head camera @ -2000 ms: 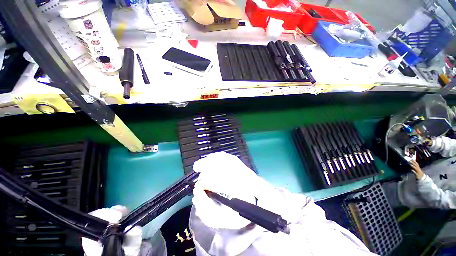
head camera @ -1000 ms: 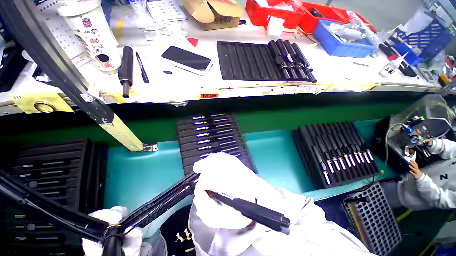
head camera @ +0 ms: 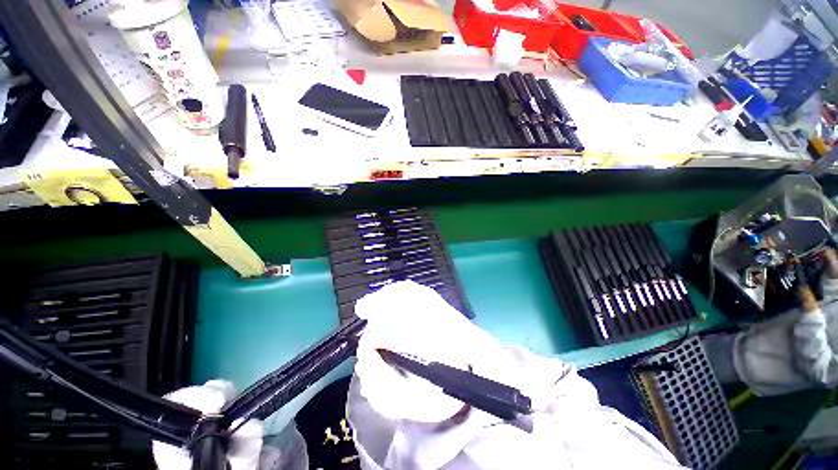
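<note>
My left hand (head camera: 220,424), in a white glove at the bottom, is closed around the hub of a black folding stand (head camera: 292,369). One long arm of the stand runs to the left edge, another runs up to my right hand. My right hand (head camera: 404,353), in a white glove, holds a dark tool with a thick black handle (head camera: 473,390); its thin shaft points up and left. The end of the stand's arm meets this hand; whether the fingers also grip it is hidden. A grooved tray (head camera: 345,252) with black-and-silver rods lies behind my right hand.
More rod-filled grooved trays stand at left (head camera: 175,321) and right (head camera: 570,285). A yellow-taped upright (head camera: 230,246) rises at left. The white shelf (head camera: 303,165) crosses above. A perforated tray (head camera: 689,395) lies lower right. Another person's hands (head camera: 810,280) work at a machine at far right.
My hands, the stand and the tool are nearly still. The other person's hands and arm at far right have shifted right and up.
</note>
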